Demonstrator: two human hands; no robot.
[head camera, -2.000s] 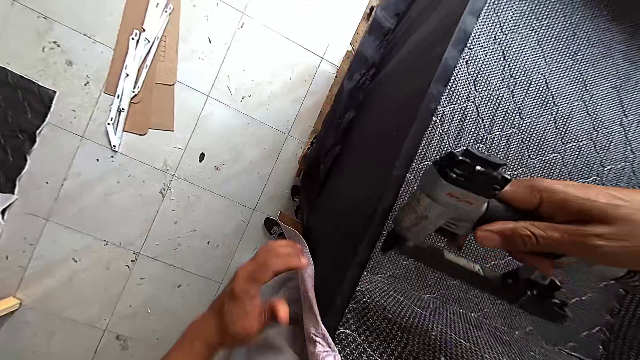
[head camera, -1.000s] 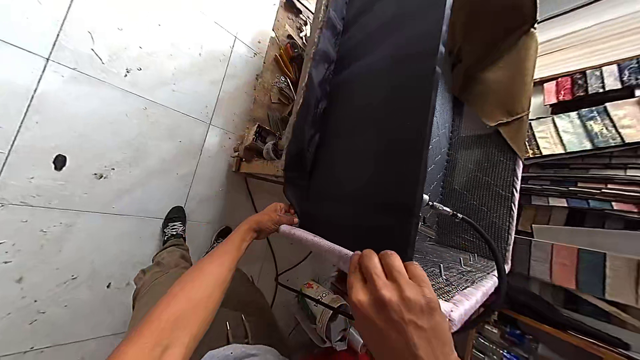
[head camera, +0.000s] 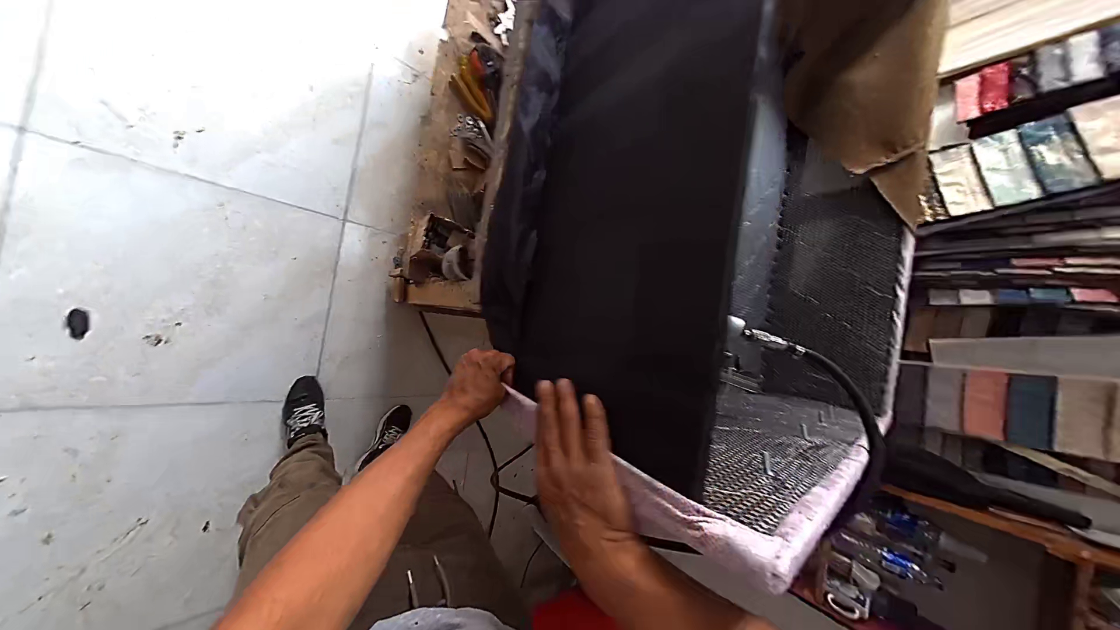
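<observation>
A large piece of upholstered furniture with a black fabric panel (head camera: 643, 219) stands before me. Pinkish-white fabric (head camera: 691, 518) wraps its near lower edge. My left hand (head camera: 477, 383) is closed on the left end of that fabric at the panel's corner. Flat against the fabric edge lies my right hand (head camera: 577, 472), fingers extended and pointing away from me. Inside the frame, to the right of the panel, black-and-grey webbing (head camera: 827, 280) shows, with an air hose (head camera: 844, 381) and its metal coupling. The tool on the hose is mostly hidden.
Left of the furniture is a wooden bench (head camera: 451, 306) with pliers (head camera: 472, 87) and small items. Brown material (head camera: 862, 79) hangs at upper right. Fabric samples (head camera: 984, 404) fill racks on the right. A cable (head camera: 494, 499) hangs below, and my shoes stand on the tiled floor.
The staple gun seen earlier in my right hand is no longer there. Since the middle frame my right hand has gone from gripping the fabric edge to lying flat on it. The view has swung strongly.
</observation>
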